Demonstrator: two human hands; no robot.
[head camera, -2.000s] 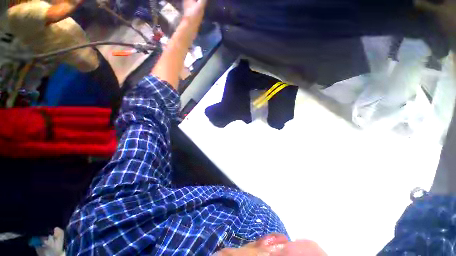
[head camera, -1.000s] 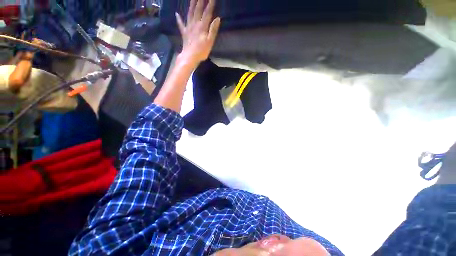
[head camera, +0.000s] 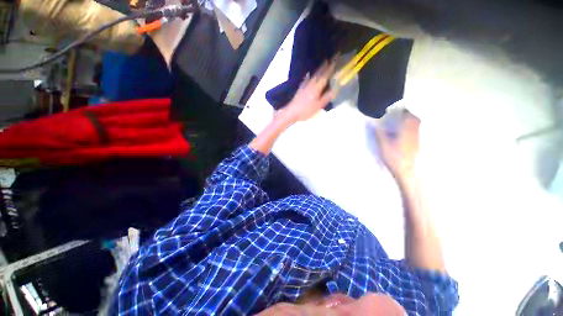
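Observation:
A dark garment piece (head camera: 384, 80) lies flat at the far end of the white table cover (head camera: 346, 160). Two yellow stripes (head camera: 368, 57) run slantwise across it. A pale, semi-sheer strip (head camera: 349, 94) lies below their lower end. My left hand (head camera: 307, 95) rests on the lower left part of the dark piece, fingers apart, near the stripes' lower end. My right hand (head camera: 400, 137) is blurred at the piece's lower right edge, its fingers bent. A greyish patch shows at its fingers; I cannot tell whether it holds something.
A folded red bundle (head camera: 99, 131) lies left below the table. A white-rimmed basket (head camera: 46, 257) is at lower left. A cable (head camera: 92, 38) crosses the upper left. Looped objects, possibly scissors (head camera: 542, 300), are cut off at lower right. Grey cloth lies along the far edge.
My left hand has come back from beyond the table's far left onto the dark piece. My right hand has come into view at the piece. The view has shifted.

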